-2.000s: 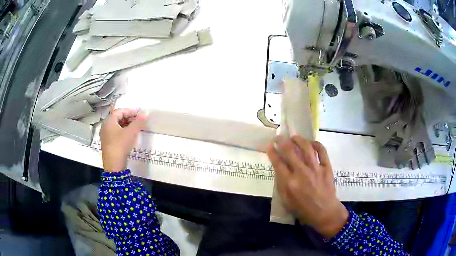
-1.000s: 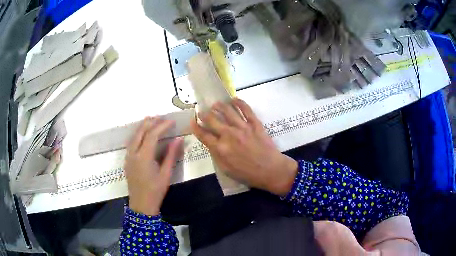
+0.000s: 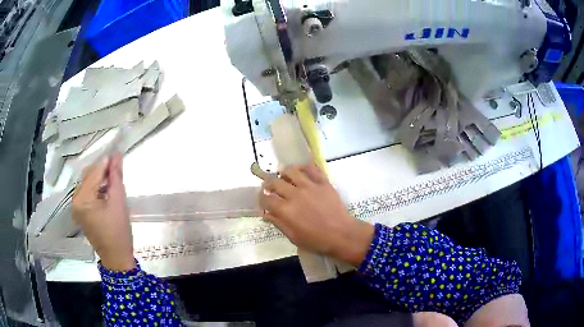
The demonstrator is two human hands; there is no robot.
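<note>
A beige-grey fabric strip [image 3: 289,142] runs from the presser foot and needle [image 3: 291,96] down past the table edge. My right hand [image 3: 314,207] holds it against the table, fingers curled over it. A second strip [image 3: 198,203] lies crosswise, its right end at my right fingers. Its lower side is blurred, so I cannot tell whether it is one ply or two. My left hand [image 3: 101,198] is at the unsewn strip pile [image 3: 96,102], fingertips pinched together; blur hides whether they hold fabric. Yellow tape [image 3: 310,131] runs beside the upright strip.
The white sewing machine [image 3: 384,29] arches over a bunch of darker strips [image 3: 435,115] on the right. A tan lever [image 3: 259,171] sits by the metal plate [image 3: 261,121]. A printed ruler [image 3: 442,175] follows the table's front edge. Blue bins stand behind [image 3: 134,25] and at right [image 3: 557,211].
My left hand has moved left, off the crosswise strip, to the pile. My right hand stays on the strips. The camera view has shifted, bringing more of the machine into view.
</note>
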